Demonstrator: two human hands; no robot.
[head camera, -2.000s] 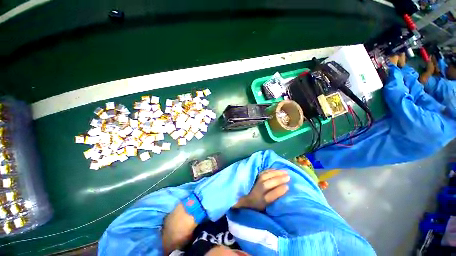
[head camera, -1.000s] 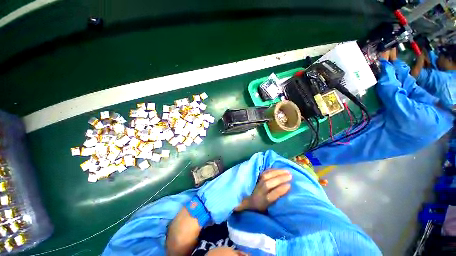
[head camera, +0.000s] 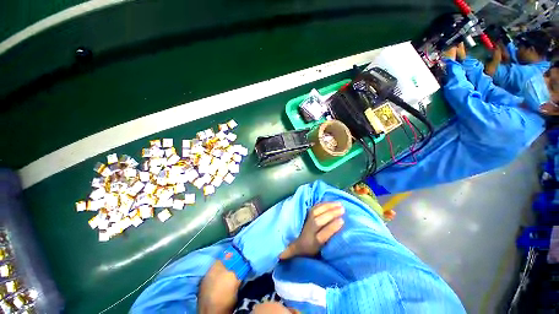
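My arms are folded in light blue sleeves. My left hand (head camera: 315, 230) lies on my right upper sleeve, fingers slightly spread, with nothing seen in it. My right hand (head camera: 217, 287) shows only by its wrist and back below a blue cuff; its fingers are hidden. Many small silver-white components (head camera: 165, 175) with orange-yellow edges lie loose on the green bench (head camera: 153, 245). A palm-size grey metal fixture (head camera: 242, 217) sits at the bench edge just beyond my right forearm. A thin pale wire (head camera: 178, 250) trails across the bench near it.
A green tray (head camera: 331, 164) holds a tan round cup (head camera: 331, 139) and a black cabled box (head camera: 352, 109). A black ribbed item (head camera: 281, 148) touches its left side. A blister tray (head camera: 15, 297) is at far left. Blue-smocked people (head camera: 478, 132) are at right.
The view has turned, so the components, fixture and green tray sit further left in the picture, and less of the blister tray shows. My folded arms and left hand keep the same pose.
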